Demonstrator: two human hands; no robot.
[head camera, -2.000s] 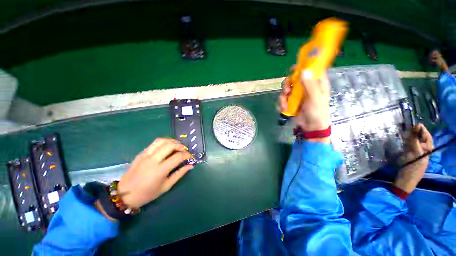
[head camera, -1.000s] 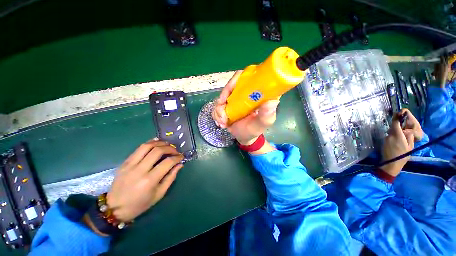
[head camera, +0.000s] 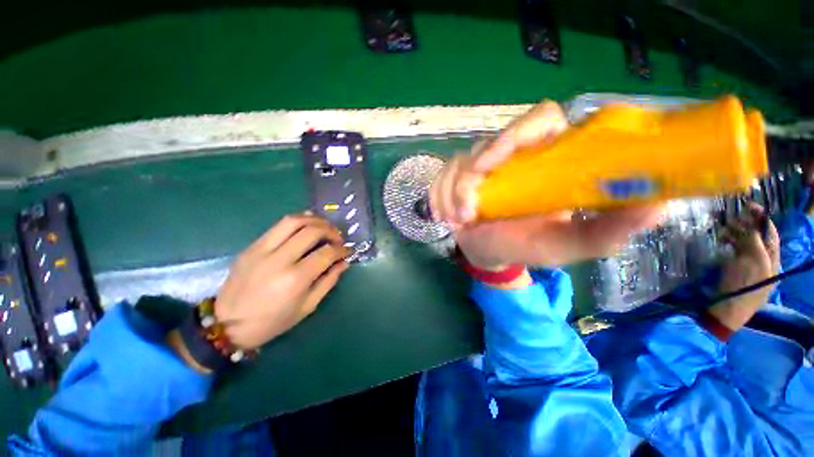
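A black phone body (head camera: 341, 192) with a white label lies upright in view on the dark green bench. My left hand (head camera: 290, 281) has its fingertips on the lower end of that phone body, partly covering it. My right hand (head camera: 513, 201) grips the yellow-orange electric screwdriver (head camera: 616, 165), which is tilted and slightly blurred. The driver's dark tip is over the round screw dish (head camera: 409, 192), just right of the phone body. My right fingers hide the dish's right side.
Two similar phone bodies (head camera: 58, 281) lie at far left. Behind the pale rail (head camera: 214, 138), more lie on the green belt (head camera: 241, 71). At right, a clear tray (head camera: 634, 268) is partly hidden by my right hand and driver, beside another person's hand (head camera: 750, 268).
My right hand brought the driver from the clear tray to the screw dish, then tipped its rear end rightward. My left hand stays at the phone body's lower end. The camera view has shifted.
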